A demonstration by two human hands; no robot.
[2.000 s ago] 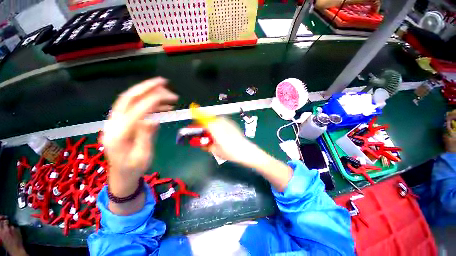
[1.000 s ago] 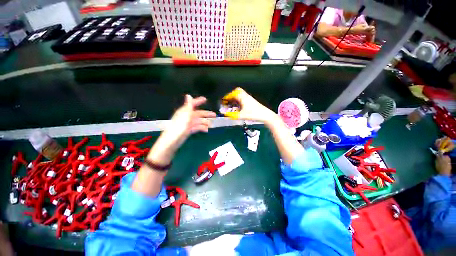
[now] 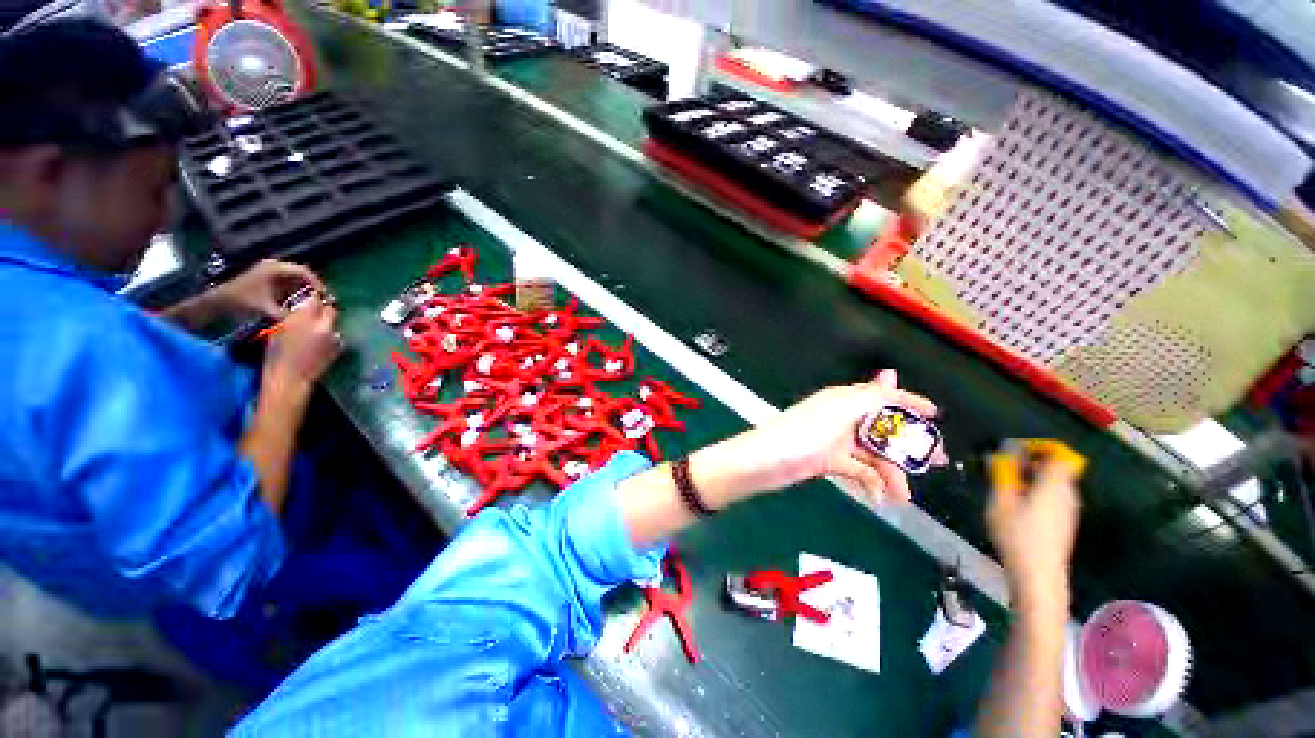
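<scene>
My left hand (image 3: 851, 433), with a beaded bracelet at the wrist, holds a small watch unit (image 3: 900, 438) between its fingers above the conveyor edge. Metallic and yellow parts show on the unit. My right hand (image 3: 1035, 505) is raised to the right of it, slightly blurred, with yellow finger cots on the fingertips; whether it holds anything small cannot be told. A red spring clamp (image 3: 786, 593) with a dark unit lies partly on white paper (image 3: 844, 613). Another red clamp (image 3: 666, 613) lies nearer me.
Many red clamps are piled at the left (image 3: 519, 389). A seated person in blue (image 3: 130, 433) works beside a black parts tray (image 3: 310, 180). Another black tray (image 3: 757, 152) and a label sheet (image 3: 1060, 231) stand across the conveyor (image 3: 649, 216). A pink fan (image 3: 1129, 658) is at lower right.
The view has turned left, bringing the neighbouring person into sight. The watch unit, earlier at my right hand, is now in my left hand, and the hands are farther apart.
</scene>
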